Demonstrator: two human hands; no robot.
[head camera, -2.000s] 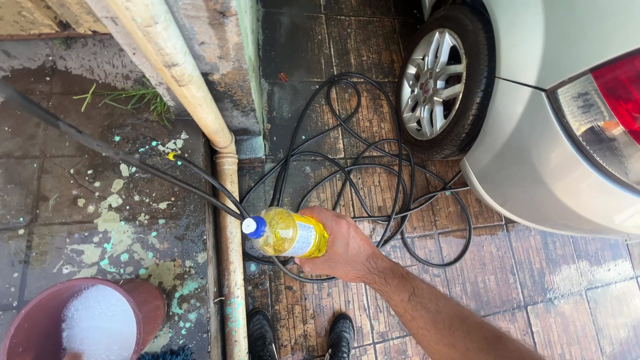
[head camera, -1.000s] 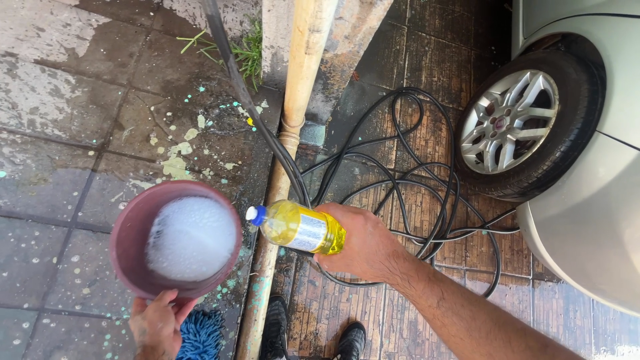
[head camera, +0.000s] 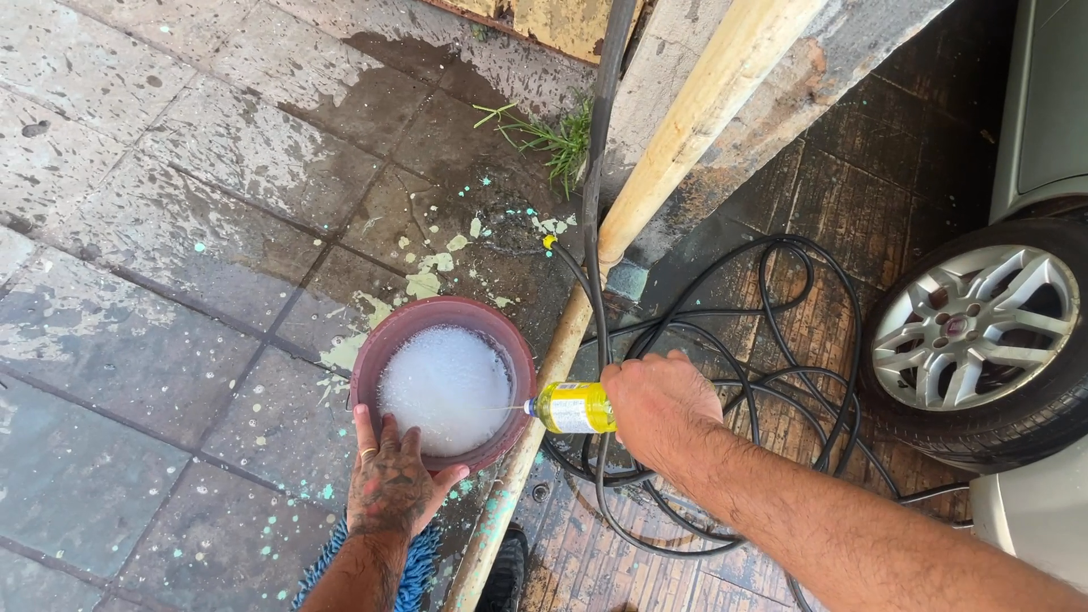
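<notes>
My right hand (head camera: 663, 408) is closed around a plastic bottle of yellow liquid (head camera: 578, 408), tilted with its blue and white cap end toward the bucket. A thin stream runs from its tip over the white suds (head camera: 446, 382) inside a reddish-brown plastic bucket (head camera: 387, 327). My left hand (head camera: 395, 484), with a ring and a tattooed back, rests on the bucket's near rim with fingers spread. Whether it grips the rim I cannot tell. Beneath my left forearm lies a blue microfiber mitt or mop head (head camera: 421, 565), partly hidden.
A cream-painted pipe (head camera: 697, 127) runs beside the bucket. Black hose (head camera: 748, 314) lies in loops on the wet tiles at right, near a car wheel (head camera: 973, 327). Another hose end with a yellow fitting (head camera: 549, 241) lies by a grass tuft (head camera: 561, 140). A shoe (head camera: 506, 574) shows below.
My left hand has come into view since the earliest frame and is now on the bucket's rim. The bottle's tip has moved to the bucket's edge, and a thin stream now shows. The view has shifted left.
</notes>
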